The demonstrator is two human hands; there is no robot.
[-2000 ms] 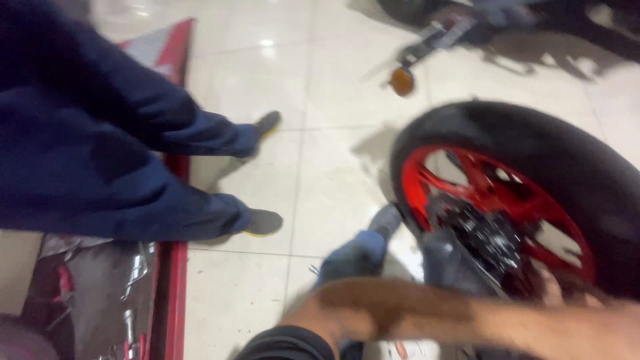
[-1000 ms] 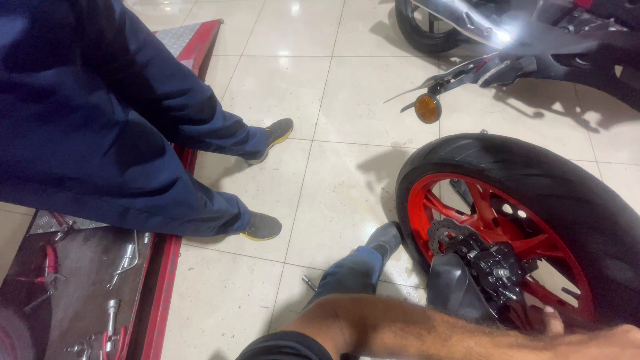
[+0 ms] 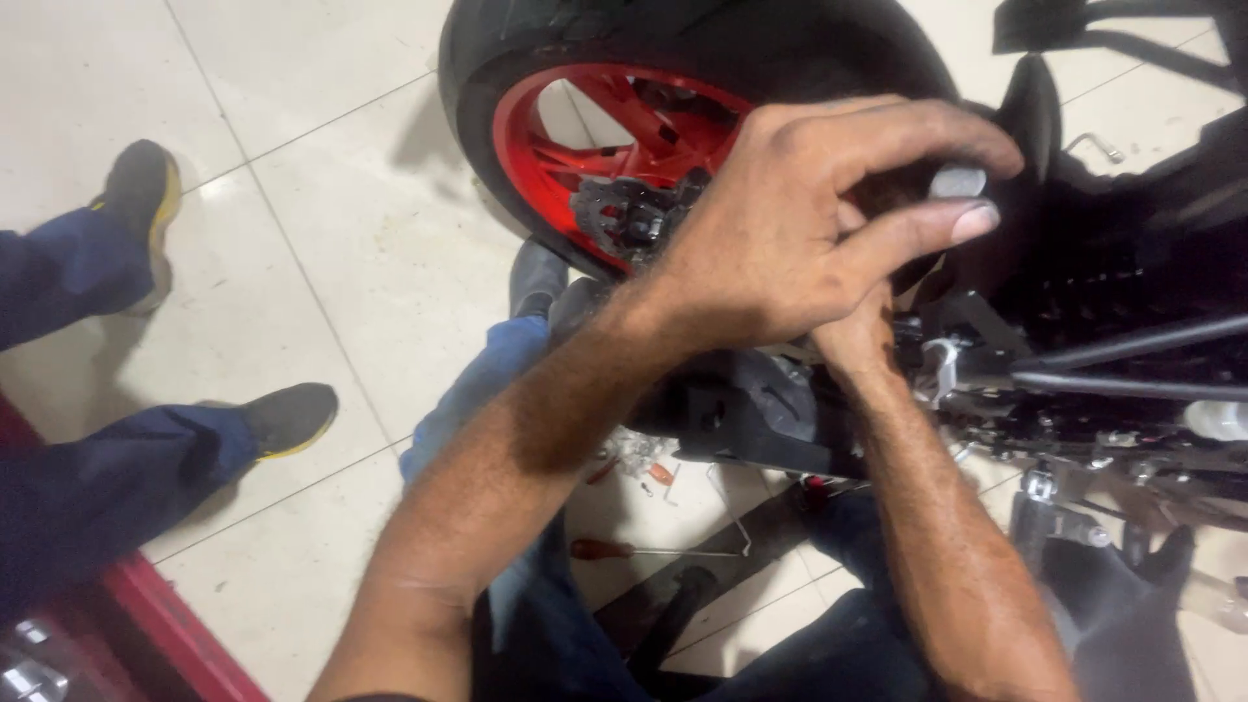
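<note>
My left hand (image 3: 809, 214) is raised beside a motorcycle wheel with a red rim (image 3: 517, 127) and black tyre (image 3: 585, 29). Between its thumb and index finger it holds a small grey metal piece (image 3: 958, 182), whose exact kind I cannot tell. Behind and below the left hand is my right hand (image 3: 863, 317), mostly hidden by it, at the dark motorcycle frame; its fingers and whatever they touch are out of sight. A black toothed or slotted disc (image 3: 604, 210) shows at the wheel's hub, left of my left wrist.
A co-worker's shoes (image 3: 292, 419) and blue trousers are at the left. A red-edged platform (image 3: 175, 624) with metal tools occupies the lower left. Beneath my arms, a screwdriver (image 3: 604, 550) and other small tools lie low. A bent metal tool (image 3: 1102, 148) lies on the floor at the upper right.
The view has shifted strongly toward the motorcycle frame. Both my forearms now show, and my left hand is raised with a small grey piece, where one second ago a hand was low by the wheel.
</note>
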